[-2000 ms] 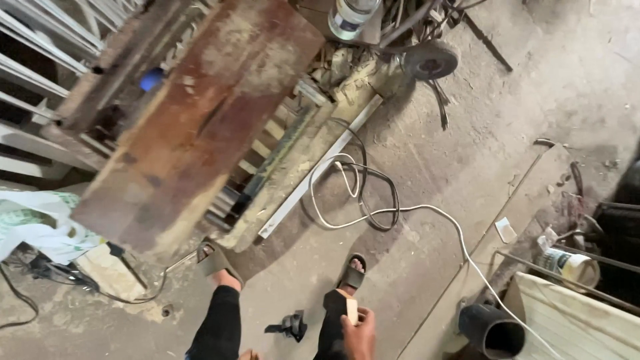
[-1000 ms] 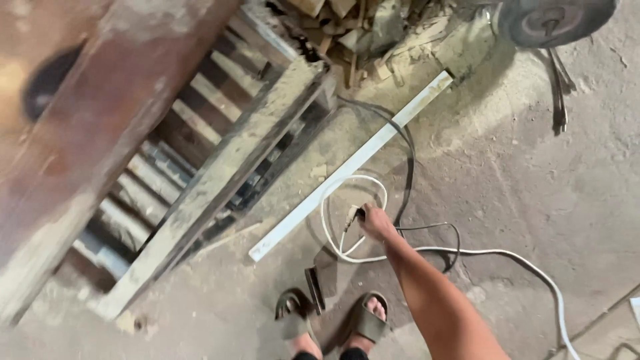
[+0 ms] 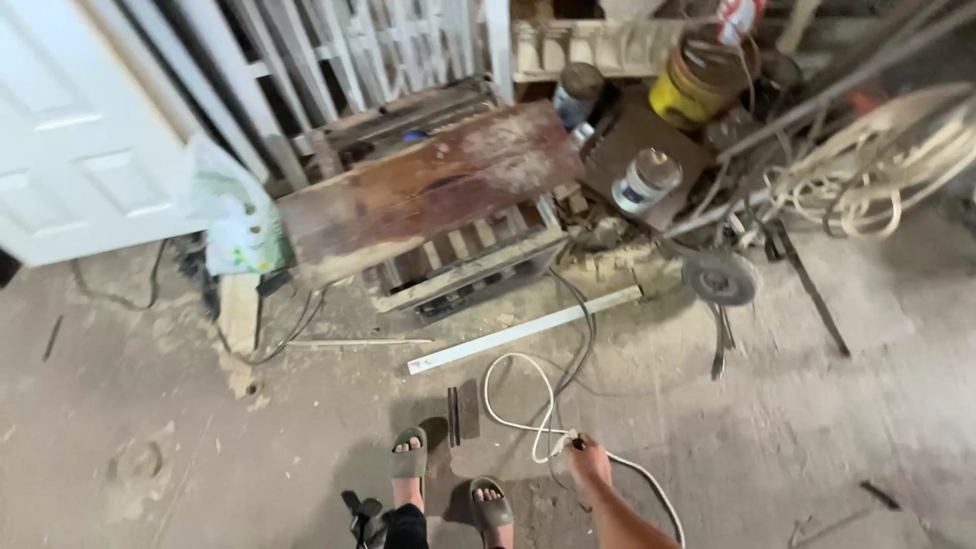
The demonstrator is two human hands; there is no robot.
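Observation:
My right hand (image 3: 589, 459) reaches down at the lower middle right, its fingers closed on a white electrical cord (image 3: 526, 421) near a small dark piece that may be a plug or connector. The cord makes a loop on the concrete floor left of the hand and trails off to the lower right. A dark cable (image 3: 585, 343) runs from the wooden workbench (image 3: 427, 191) down to the white loop. A long white strip (image 3: 526, 329) lies slantwise between bench and cord. My left hand is out of the frame.
My sandalled feet stand left of the hand, near a short dark metal piece (image 3: 454, 417) and a black object (image 3: 361, 518). A small wheel (image 3: 720, 277), a clear jar (image 3: 648, 180) and a yellow bucket (image 3: 686, 88) are at upper right; a plastic bag (image 3: 242, 221) sits left.
Two seconds ago my hand held a small pale piece near my feet, away from the cord loop; now it is at the white cord. The view has swung and widened since one second ago.

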